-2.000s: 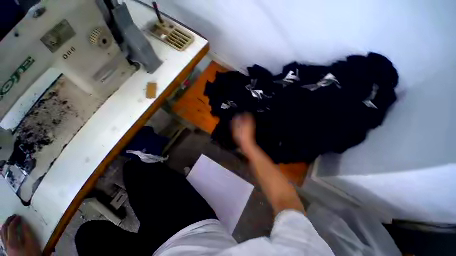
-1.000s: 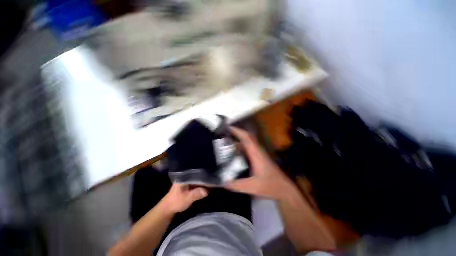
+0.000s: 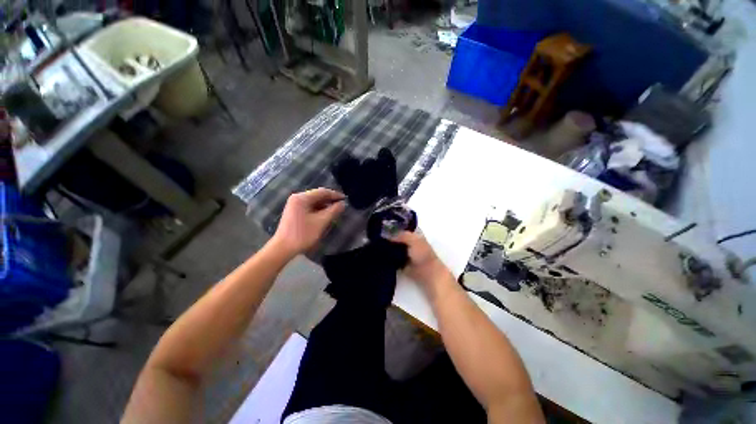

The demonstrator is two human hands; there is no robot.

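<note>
A dark fabric bundle (image 3: 365, 267), with a twisted grey-white part at its middle, hangs between my hands over the table's front edge. My right hand (image 3: 412, 250) grips its right side. My left hand (image 3: 311, 217) is at its upper left, fingertips pinched against the dark cloth; how much it holds is hard to see. Part of the dark cloth lies over the plaid cloth cover (image 3: 308, 151). The cream sewing machine (image 3: 630, 306) stands to the right, apart from the hands.
The white machine table (image 3: 497, 170) runs to the right. Behind it are a blue crate (image 3: 489, 65), a wooden stool (image 3: 551, 62) and bagged scraps (image 3: 634, 153). A cream bin (image 3: 170, 62) and another workstation stand at the left. A white board-like piece (image 3: 269, 385) is below.
The view has swung left from the wall and black heap to the plaid cover. The dark bundle, taken up between the two older frames, has moved from over my lap to the plaid cover's edge.
</note>
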